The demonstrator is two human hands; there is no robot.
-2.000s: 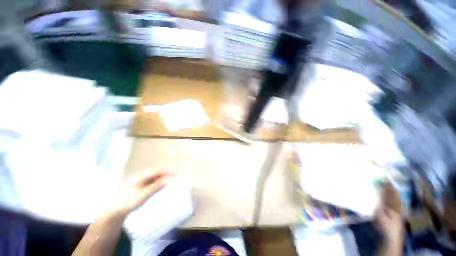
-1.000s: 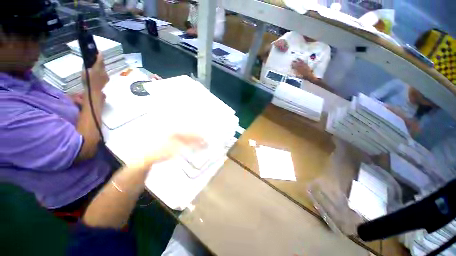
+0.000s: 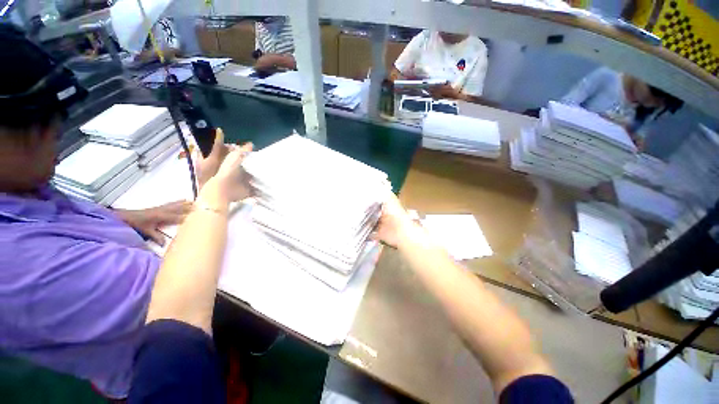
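Note:
A tall stack of white panels (image 3: 315,197) with rounded corners stands on the white-covered surface (image 3: 315,308) at the bench's left. My left hand (image 3: 230,175) is against the stack's upper left side. My right hand (image 3: 392,219) is against its right side, fingers at the panel edges. Both hands clasp the stack between them; the fingertips are partly hidden by it. The electric screwdriver (image 3: 662,260) hangs unheld at the right edge.
A person in a purple shirt (image 3: 71,276) works close at the left, holding a black tool. A white paper sheet (image 3: 459,235), a clear plastic bag (image 3: 552,272) and panel stacks (image 3: 571,146) lie on the cardboard. A white post (image 3: 309,71) stands beyond.
My left hand has moved from above the stack's near part to its left side. My right hand has come into view at the stack's right side. The view has shifted slightly.

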